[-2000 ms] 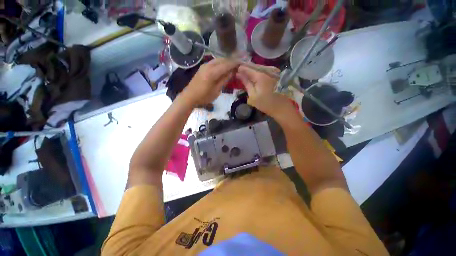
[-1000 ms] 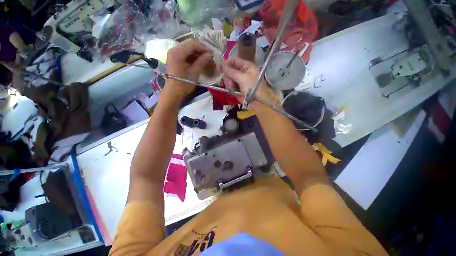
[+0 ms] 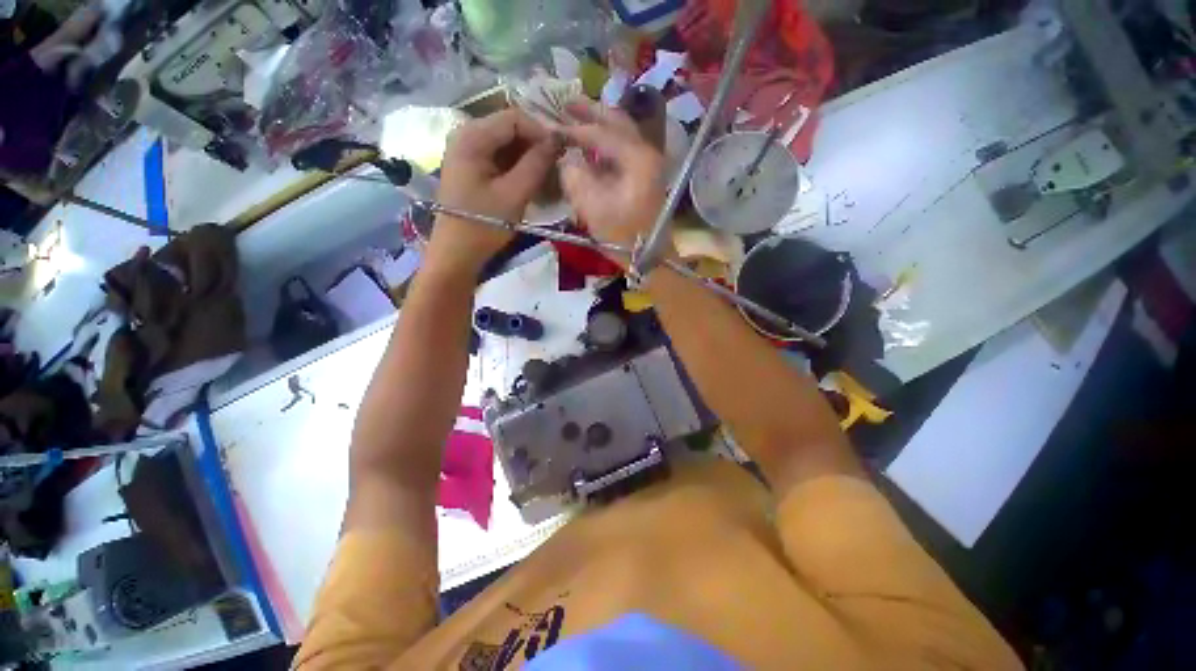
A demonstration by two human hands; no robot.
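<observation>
My left hand [image 3: 496,171] and my right hand [image 3: 614,173] are raised close together over the thread stand [image 3: 735,79], fingertips pinched near each other. A thread between them is too fine to make out. The top of a dark brown thread cone [image 3: 643,105] shows just behind my right hand. The grey metal sewing machine head [image 3: 590,439] stands on the white table below my forearms. Round discs of the stand, one pale [image 3: 745,181] and one dark [image 3: 795,282], are right of my right hand.
A pink cloth piece [image 3: 466,475] lies left of the machine head. Yellow scraps [image 3: 855,400] lie to its right. Red mesh material [image 3: 774,66] and crumpled clear plastic [image 3: 321,79] are at the back. Brown fabric [image 3: 177,308] is piled at the left. Another machine part [image 3: 1069,171] is at the right.
Both hands have moved left from the cones since the oldest frame. In the last second my left hand shifted slightly right, nearer my right hand, whose fingers now point up and left.
</observation>
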